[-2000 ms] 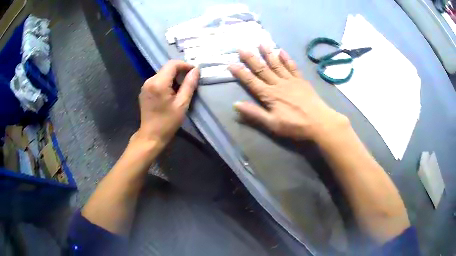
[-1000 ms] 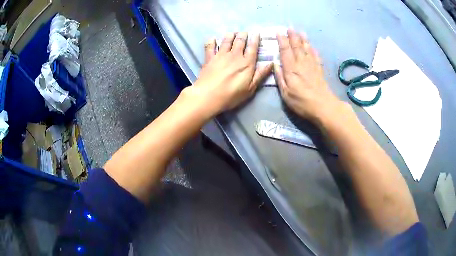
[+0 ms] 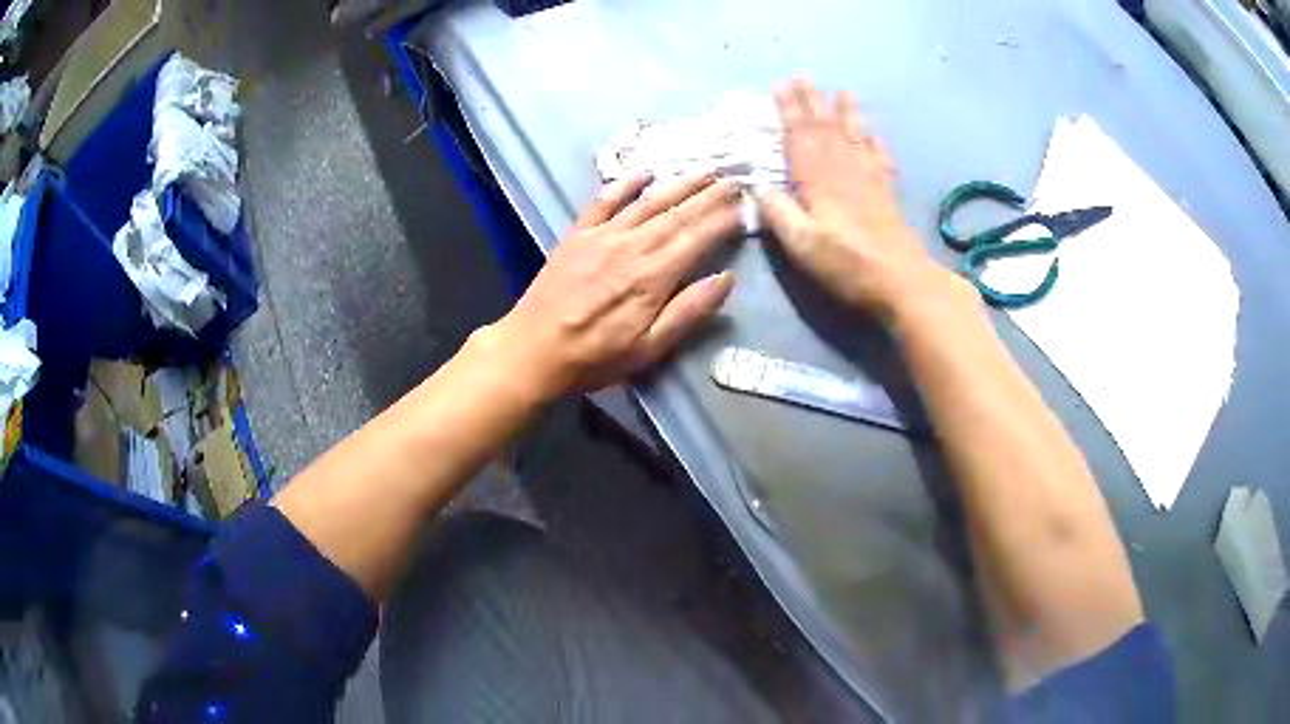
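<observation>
A pile of white pressed strips [image 3: 693, 149] lies side by side near the left edge of the grey cloth-covered table [image 3: 905, 64]. My left hand [image 3: 608, 276] lies with fingers spread on the near side of the pile. My right hand [image 3: 842, 198] lies flat along the pile's right end, fingers pointing away from me. Neither hand is closed on anything. The hands hide part of the pile. A narrow grey folding template [image 3: 806, 385] with a paler ridged end lies nearer me on the table; my right forearm covers its right end.
Scissors [image 3: 1012, 243] with dark green handles rest partly on a white stack of cut pieces [image 3: 1146, 311]. A small beige-grey interlining stack [image 3: 1251, 559] lies at far right. Blue bins [image 3: 92, 234] with white cloth and brown scraps stand on the floor at left.
Both hands moved from the pile's near end onto the pile, then my left hand slid back towards me. The template, not visible at first, now shows on the table. The view has shifted.
</observation>
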